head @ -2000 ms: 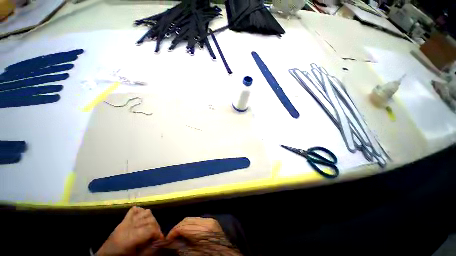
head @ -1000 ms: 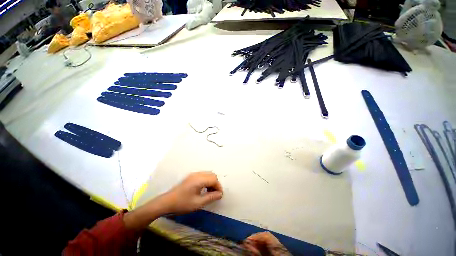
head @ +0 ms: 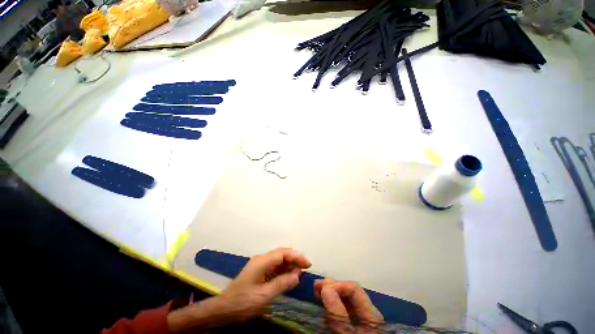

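Observation:
A plain navy strap piece [head: 401,309] lies along the front edge of the beige board [head: 313,215]. My left hand [head: 269,279] is over its middle, thumb and forefinger curled close together. My right hand [head: 346,301] is just right of it, fingers bent and fingertips near the strap. No needle can be made out between the fingertips, and I cannot tell whether either hand holds something. A fine thread [head: 167,202] runs over the white paper left of the board. Blurred dark strands partly cover the area below my hands.
A white thread cone [head: 449,185] stands at the board's right. Snips [head: 522,318] lie front right. Dotted navy straps [head: 168,109] lie at left, one [head: 518,169] at right. A wavy cord [head: 266,158] and tiny beads [head: 378,186] are on the board. Black straps [head: 365,52] are heaped beyond.
My left hand has moved right and down, over the strap. My right hand has come further into view, close beside it. The strap's left end now shows. The view has shifted slightly.

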